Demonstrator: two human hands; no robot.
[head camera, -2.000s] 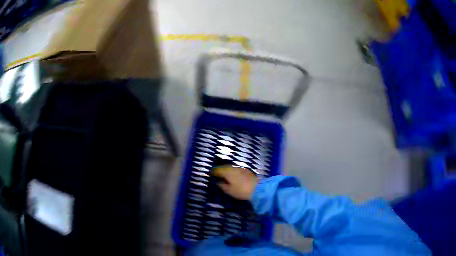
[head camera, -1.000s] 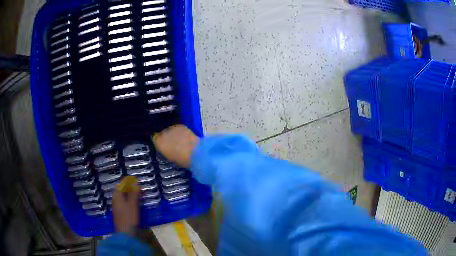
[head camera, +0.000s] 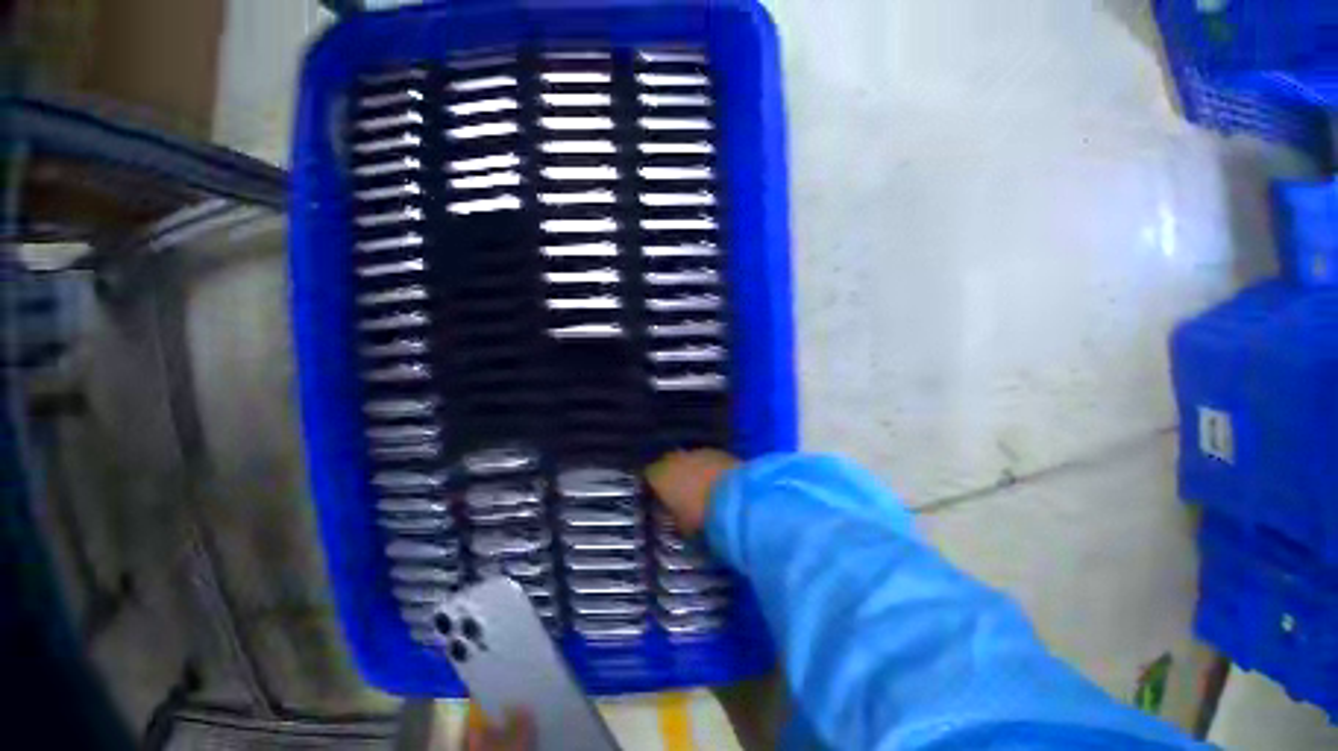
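A blue crate (head camera: 782, 294) with a black slotted insert (head camera: 492, 323) holds four columns of upright silver phones or housings. Slots in the middle are empty and black. My left hand (head camera: 506, 729) is mostly cut off by the bottom edge; its fingers hold a silver phone (head camera: 536, 668), its three dark camera rings towards the upper left, over the crate's near rim. My right hand (head camera: 687, 487), in a light blue sleeve, reaches over the right column, below its empty gap. Its fingertips are hidden, so its grip cannot be told.
Stacked blue crates (head camera: 1269, 404) stand on the floor at the right. A dark cart frame (head camera: 147, 147) is at the left, with a brown carton (head camera: 159, 66) at the upper left. A yellow line (head camera: 675, 722) shows below the crate.
Since one second ago, the left hand has taken hold of a phone and moved to the bottom edge. The crate sits further right in view. The right hand stays over the right column.
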